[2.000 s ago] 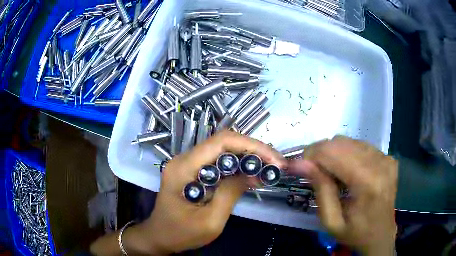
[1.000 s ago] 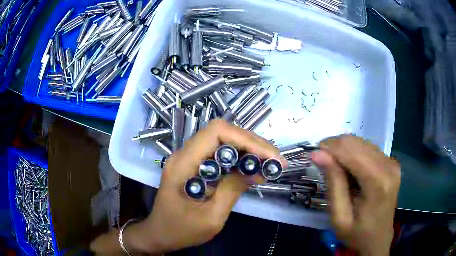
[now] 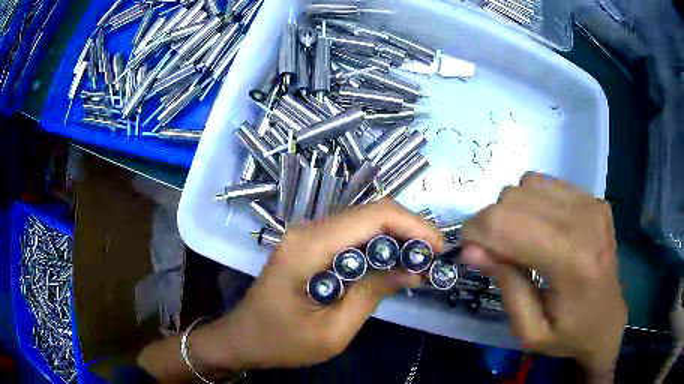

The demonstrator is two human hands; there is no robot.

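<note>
My left hand [image 3: 330, 300] holds several silver metal cylinders [image 3: 382, 253] in a fanned row, their black-ringed ends facing me. My right hand [image 3: 551, 262] is beside the rightmost held cylinder, its fingers bent and close together near that cylinder's end. A small dark shape shows at its fingertips, too blurred to name; whether the hand grips a tool is hidden. Both hands are over the near edge of the white tray [image 3: 196, 206]. Loose cylinders lie piled in the tray's left part, with more partly hidden behind the hands.
A blue bin [image 3: 56, 120] of cylinders stands left of the tray; another blue bin [image 3: 26, 341] of small metal parts is lower left. Thin dark curls [image 3: 480, 154] and a white scrap [image 3: 456, 67] lie in the tray. A clear box [image 3: 562, 34] stands beyond it.
The tray and bins have shifted rightward in view. My right hand has closed in on the rightmost held cylinder after being apart from it one second ago. My left hand still holds the row.
</note>
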